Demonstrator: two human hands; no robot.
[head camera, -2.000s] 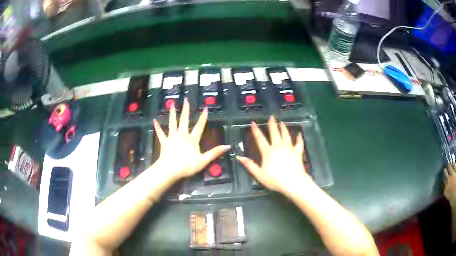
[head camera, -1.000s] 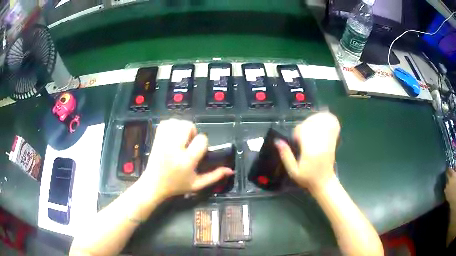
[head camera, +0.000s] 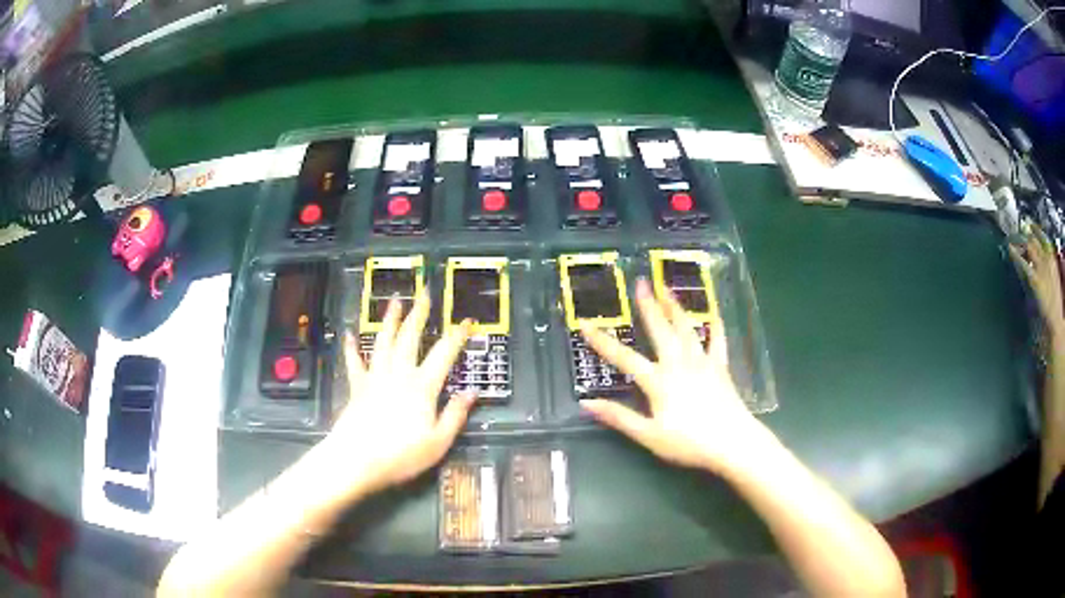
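A clear blister tray (head camera: 759, 386) holds phones in two rows. The back row shows phone backs with red round spots (head camera: 494, 175); one more phone back (head camera: 289, 333) lies at the front left. Several keypad phones with yellow frames and dark screens (head camera: 478, 298) lie face up in the front row. My left hand (head camera: 403, 403) rests with spread fingers over the two left keypad phones. My right hand (head camera: 677, 391) rests likewise over the two right ones (head camera: 594, 292). Both hands partly cover the keys. Two battery stacks (head camera: 470, 505) (head camera: 540, 496) lie near the table edge.
At left are a fan (head camera: 58, 140), a red figure (head camera: 140, 240), a small carton (head camera: 53, 360) and a smartphone (head camera: 134, 432) on white paper (head camera: 193, 409). At right are a bottle (head camera: 812, 58), a blue object (head camera: 934, 166) and another person's arm (head camera: 1045, 304).
The front-row phones under my hands showed dark backs and red spots; they now lie face up with yellow frames showing. My hands have gone from curled around phones to spread flat over them.
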